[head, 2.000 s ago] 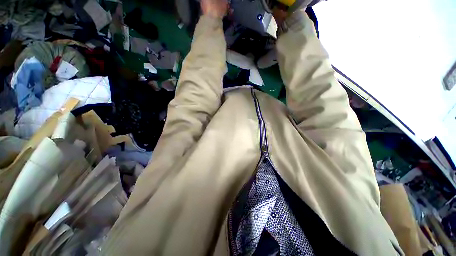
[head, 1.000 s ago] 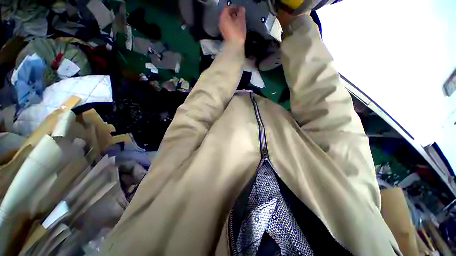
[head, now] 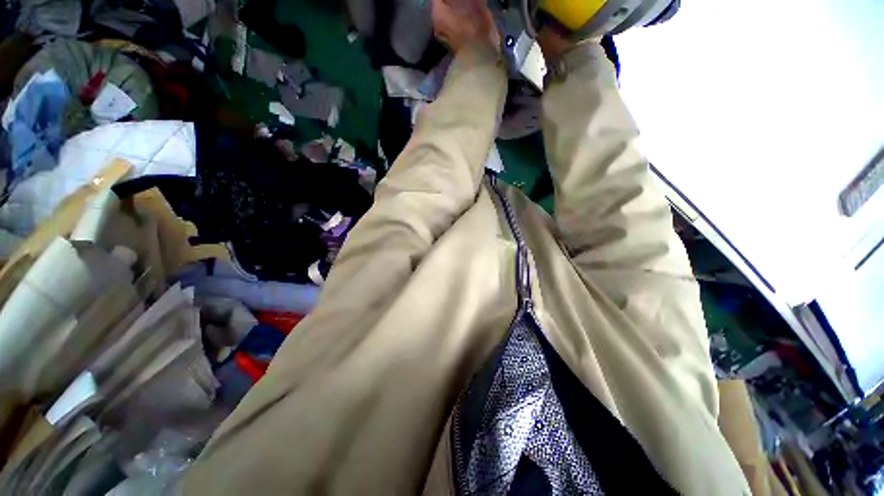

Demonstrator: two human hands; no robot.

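Observation:
The grey cutting machine with its yellow band is at the top edge, right of centre, cut off by the frame. My right hand is at its near side, mostly hidden by the machine and the sleeve, so its grip cannot be made out. My left hand is at the top edge, left of the machine, partly cut off; its fingers are not clear. The white paper on the table is overexposed at the right.
A grey bar and a thin black pen lie on the paper. Brown card patterns are heaped at the left, with white quilted cloth above them. Fabric scraps lie over the green floor.
My left hand has moved right, closer to the machine. The machine shows larger, with more of its yellow band in view. The view has shifted slightly, and red cloth now shows beside my left sleeve.

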